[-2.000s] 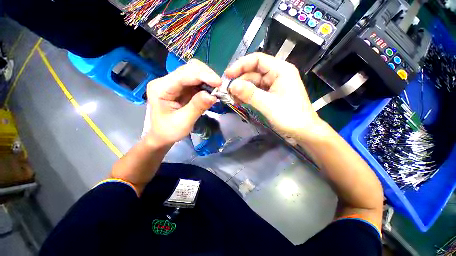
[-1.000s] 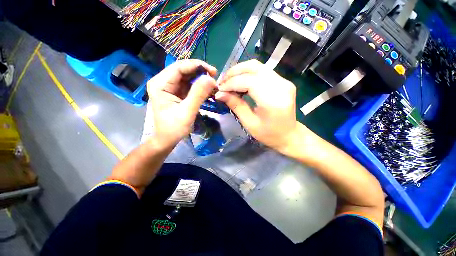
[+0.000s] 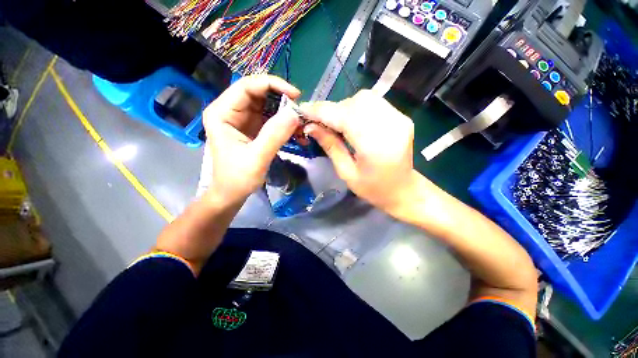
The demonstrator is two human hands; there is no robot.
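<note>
My left hand (image 3: 241,140) holds a small dark connector housing (image 3: 271,105) between thumb and fingers. My right hand (image 3: 367,143) meets it from the right, its thumb and fingertips pinched at the connector's wire end. A small pale piece, likely tape, shows at the left thumb tip. The fingers hide most of the wires and the right hand's exact hold. Two dark tape dispensers (image 3: 448,31) stand beyond my right hand, each with a pale tape tongue (image 3: 465,131) sticking out in front.
A blue bin (image 3: 584,283) of black leads with white ends (image 3: 570,203) is at the right. A steel ruler (image 3: 341,59) and multicoloured wire bundles (image 3: 259,35) lie on the green bench mat. A blue stool (image 3: 150,105) stands at the left, beside a person's dark clothing.
The connector's dark body now shows more between the left fingers. The right hand has shifted left and turned at the connector. The right dispenser's tape tongue shows a free end it did not show at first.
</note>
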